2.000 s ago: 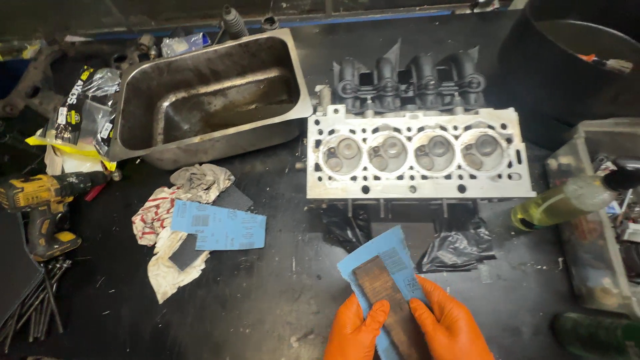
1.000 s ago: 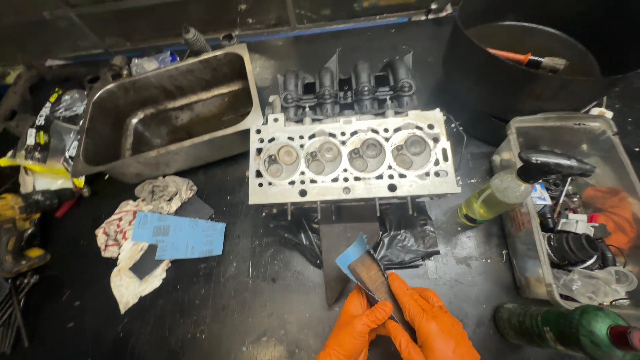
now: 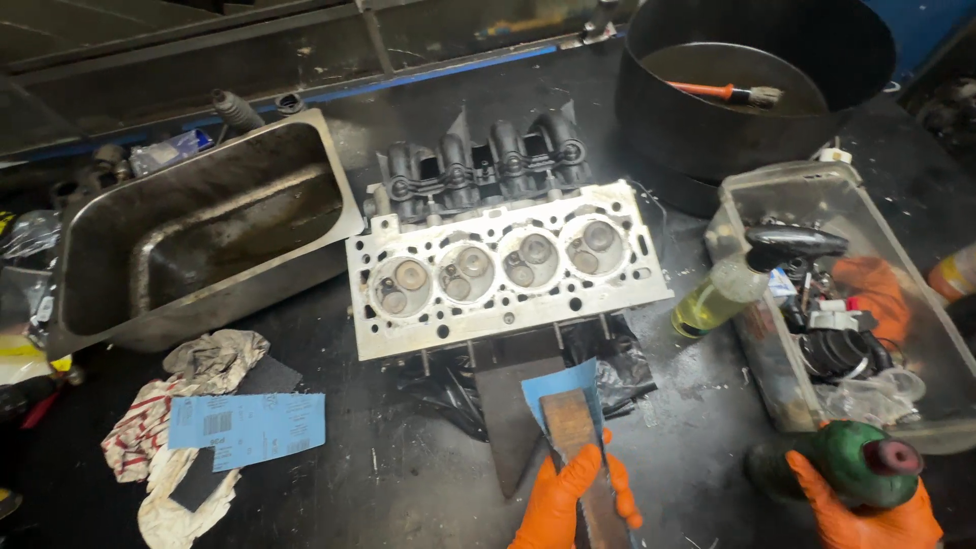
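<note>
My left hand (image 3: 560,488), in an orange glove, grips a flat wooden block (image 3: 572,427) with blue-backed sandpaper (image 3: 587,375) wrapped about it. At the lower right my right hand (image 3: 869,518), gloved in orange too, is closed around a green bottle (image 3: 850,465) with a dark reddish top. Beyond the block lies an aluminium cylinder head (image 3: 496,320), its combustion chambers and valves facing up. A black intake manifold (image 3: 457,179) adjoins its far side. Black plastic sheeting (image 3: 621,370) and a dark flat sheet (image 3: 507,427) lie at its near edge.
A metal basin (image 3: 229,297) stands at left, above rags (image 3: 137,435) and blue sandpaper (image 3: 267,427). At right are a black tub (image 3: 671,145) holding a brush (image 3: 717,91), a spray bottle (image 3: 720,290) of yellow liquid and a clear plastic bin (image 3: 762,358) of parts.
My right hand has left the sandpaper-wrapped block and moved right, where it has taken hold of the green bottle. My left hand keeps the block. The view has shifted.
</note>
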